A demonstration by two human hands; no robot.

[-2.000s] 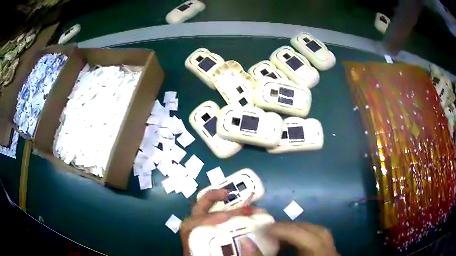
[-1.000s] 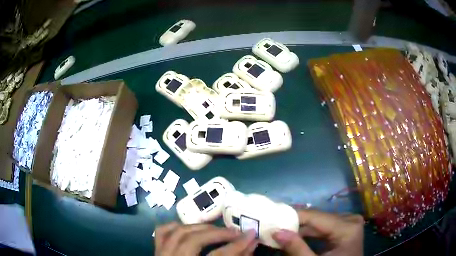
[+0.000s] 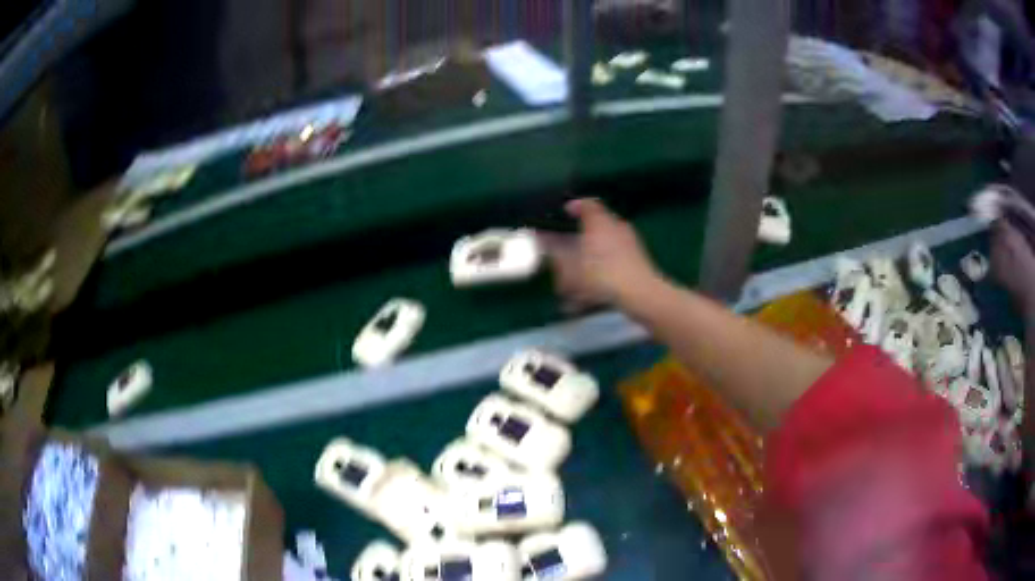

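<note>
My right hand [image 3: 607, 259], blurred, reaches over the green conveyor belt from a red sleeve. Its fingers look apart, just right of a cream housing [image 3: 496, 258] with a dark square; blur hides any touch. My left hand is out of the picture. Another cream housing [image 3: 388, 333] lies on the belt nearer the rail, and a smaller-looking one [image 3: 129, 388] lies farther left. A cluster of overlapping housings [image 3: 518, 429] lies on the bench at bottom centre, cut off by the lower edge.
A pale metal rail [image 3: 375, 389] separates bench and belt. An upright post [image 3: 743, 148] stands right of my hand. A cardboard tray [image 3: 268, 528] is at lower left. The orange lead bundle [image 3: 681, 437] lies partly under my arm, with a housing pile [image 3: 936, 318] beyond. Another person's hand [image 3: 1014, 263] shows at the right edge.
The view has tilted up towards the belt. My right hand has moved from the near bench out over the belt, where a housing now lies beside it. My left hand has left the picture.
</note>
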